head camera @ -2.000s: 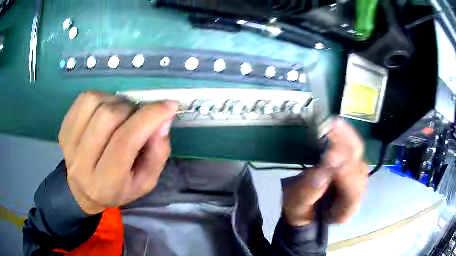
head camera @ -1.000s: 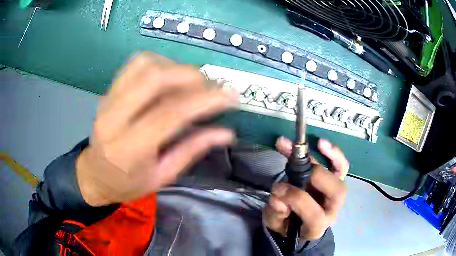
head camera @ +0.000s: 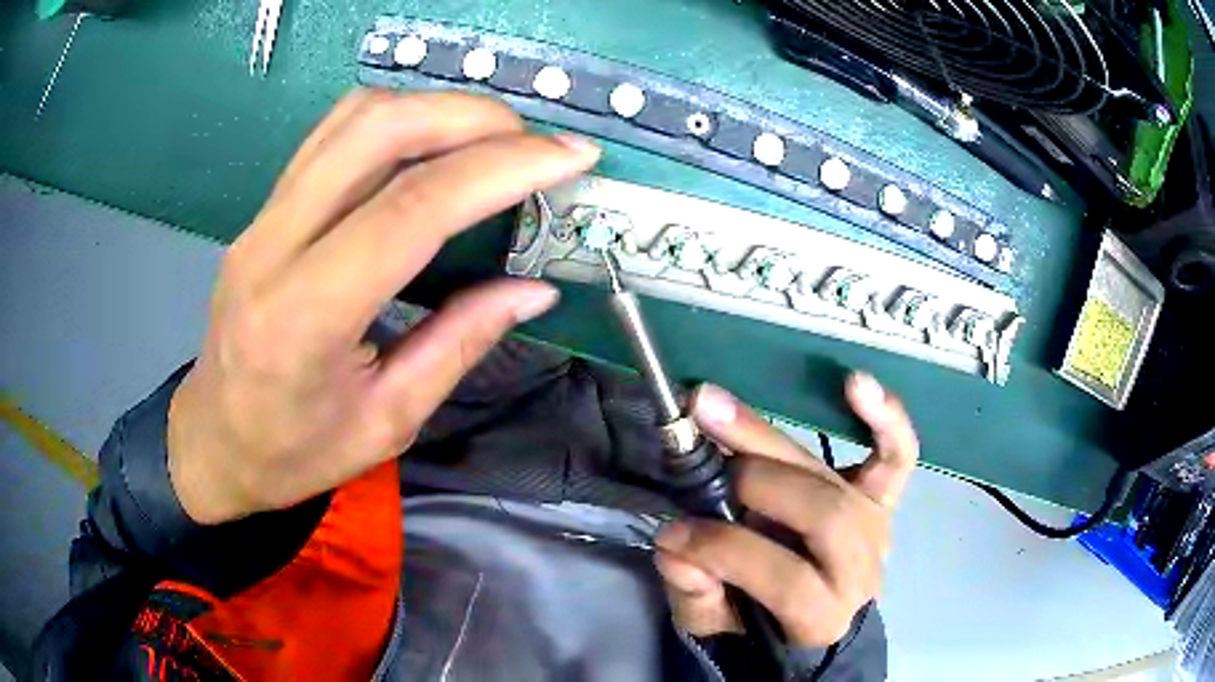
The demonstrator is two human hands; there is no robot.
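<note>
The pale strip workpiece (head camera: 800,273) lies on the green mat, with a row of small greenish-grey joints. My right hand (head camera: 786,513) holds the soldering iron (head camera: 642,344) by its black grip, its tip at the joint near the strip's left end. My left hand (head camera: 347,293) is spread around that left end, index finger above and thumb below, with small gaps to the strip. No solder wire can be made out in it. The dark strip (head camera: 693,124) with round white discs and one small ring lies behind the workpiece.
The fume fan (head camera: 986,47) stands at the back right, beside a green cup (head camera: 1170,133). A yellow sponge (head camera: 1103,340) sits in a tray at the right. Tweezers (head camera: 265,37) lie at the back left. A blue rack (head camera: 1133,553) and the black cord (head camera: 1033,520) are at the lower right.
The iron, first blurred, then upright near mid-strip, has swung left and its tip is now at the left-end joint. My left hand has come down around that end.
</note>
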